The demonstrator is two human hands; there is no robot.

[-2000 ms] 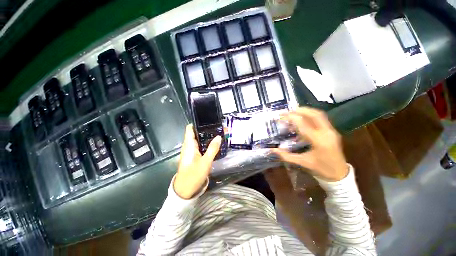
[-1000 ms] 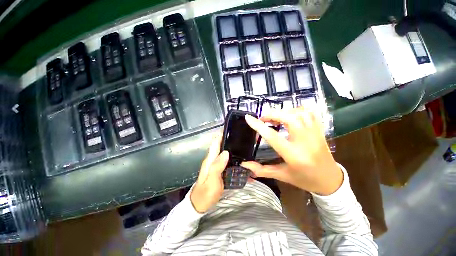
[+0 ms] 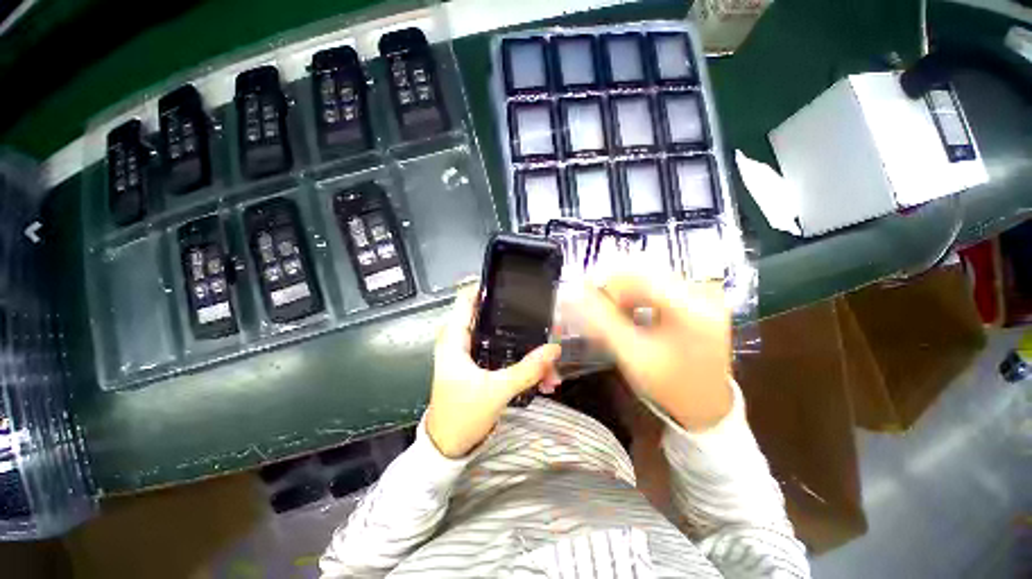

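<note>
My left hand (image 3: 473,390) holds a black keypad phone (image 3: 522,285) upright, screen up, thumb over its keys, in front of the lens tray. My right hand (image 3: 668,339) is blurred just right of the phone, its fingertips near the phone's edge; whether it holds anything cannot be told. The lens tray (image 3: 730,209) holds rows of square black-bordered lenses (image 3: 635,122), with some tilted loose lenses at its near end, partly behind my right hand. The clear phone tray (image 3: 142,303) on the left holds several black phones (image 3: 373,243) in two rows.
A white box (image 3: 843,153) with a dark-edged panel and a white flap stands right of the lens tray. A black hose (image 3: 982,57) curves at the far right. A brown cardboard box (image 3: 917,339) is below the bench edge. Stacked clear trays (image 3: 34,373) are at far left.
The phone has moved from before the lens tray's near edge to my left hand's slightly more leftward hold, now more upright. My right hand has come off the phone's screen and moved right.
</note>
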